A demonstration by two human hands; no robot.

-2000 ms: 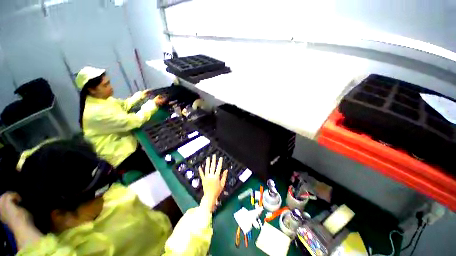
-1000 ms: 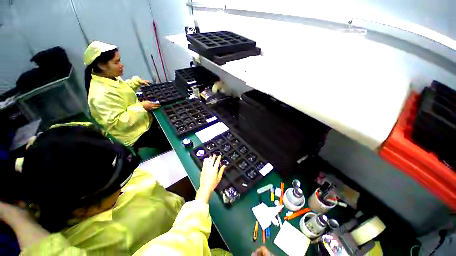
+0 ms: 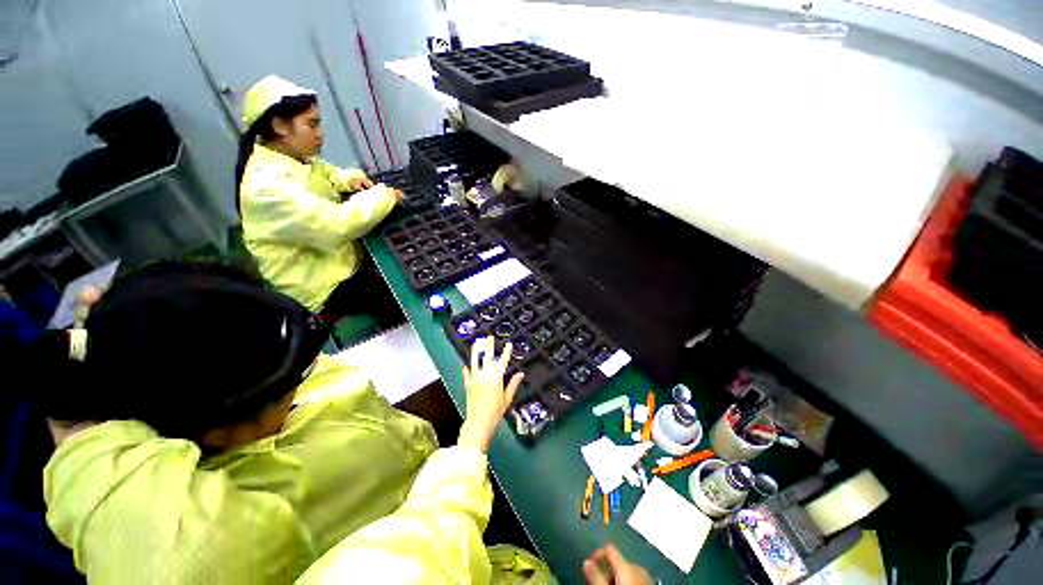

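Observation:
My left hand (image 3: 490, 391) reaches over a black parts tray (image 3: 547, 357) with its fingers apart; a pale glint shows between the fingertips, and I cannot tell whether they touch a unit. The tray holds round shiny units in square pockets; a bright one (image 3: 533, 411) sits in the near corner. A white label (image 3: 615, 362) lies on its right edge. One round unit (image 3: 438, 304) lies on the green bench beside the tray. My right hand (image 3: 614, 566) is cut off by the bottom edge; its grip cannot be seen.
A person in a yellow smock (image 3: 217, 480) sits close at left; another (image 3: 300, 229) works farther along. A second tray (image 3: 440, 247), white paper (image 3: 493, 280), tray stack (image 3: 652, 274), pens (image 3: 684, 462), bottle (image 3: 677, 423) and pen cup (image 3: 743, 432) stand around. A white shelf (image 3: 732, 149) overhangs.
The view has shifted. My left hand's widely spread fingers have drawn closer together over the tray's near-left part. My right hand has come into view at the bottom edge.

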